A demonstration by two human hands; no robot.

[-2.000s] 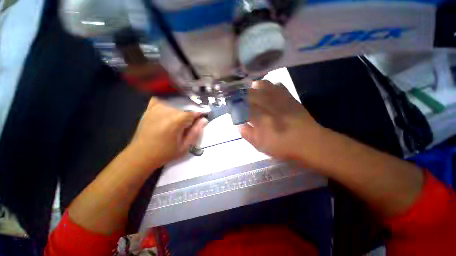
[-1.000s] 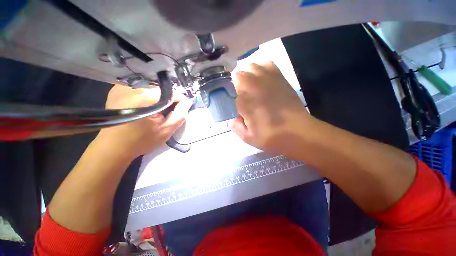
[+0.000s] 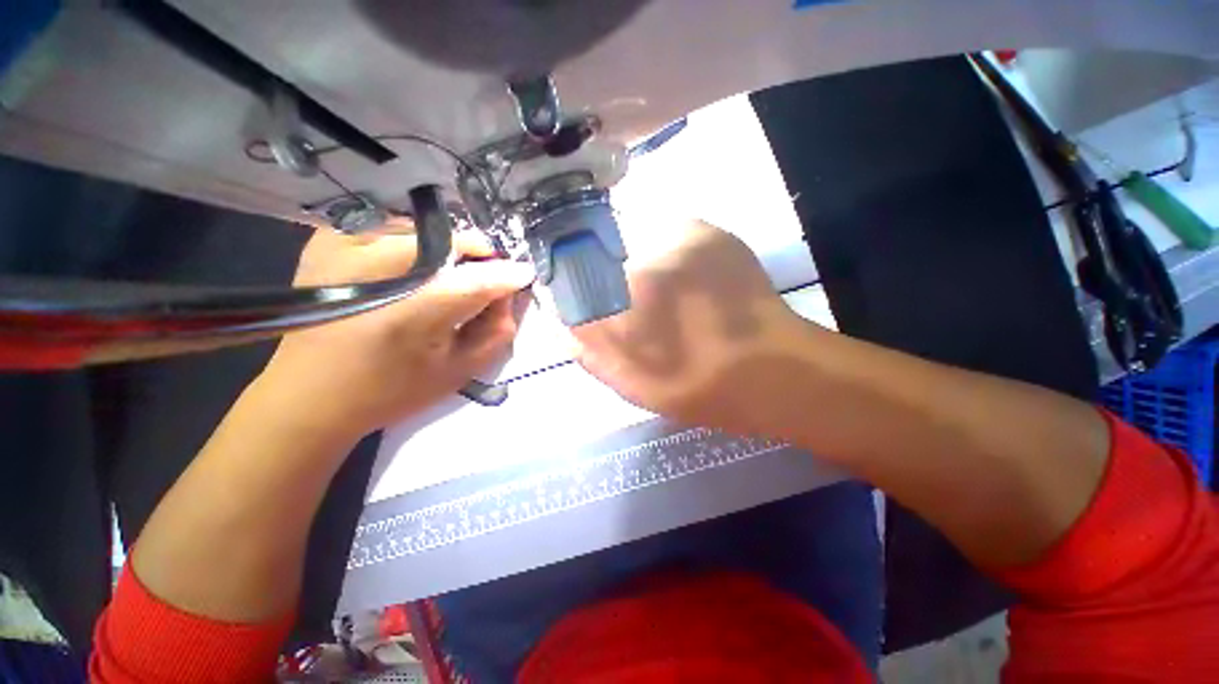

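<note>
My left hand [image 3: 401,321] is left of the needle area, with thumb and fingertips close together by the presser foot [image 3: 492,230]. A small dark edge shows at its fingertips, but I cannot tell what it is. My right hand [image 3: 682,321] is just right of and below the grey-blue ribbed piece [image 3: 582,267], with its fingertips partly hidden behind that piece. No cloth clearly shows in it. The white machine head [image 3: 749,60] covers the top of the view. The bright machine bed [image 3: 535,421] lies under both hands.
Black cloth panels lie left [image 3: 201,401] and right [image 3: 922,227] of the bed. Black-handled shears [image 3: 1123,287] and a green-handled tool [image 3: 1170,210] lie at the right. A blue basket [image 3: 1163,408] is below them. A ruler scale [image 3: 575,494] runs along the front edge. A curved metal bar [image 3: 227,314] crosses at left.
My view has shifted closer under the machine head. In the last second my right hand moved slightly left and down, and my left fingertips moved right, toward the ribbed piece.
</note>
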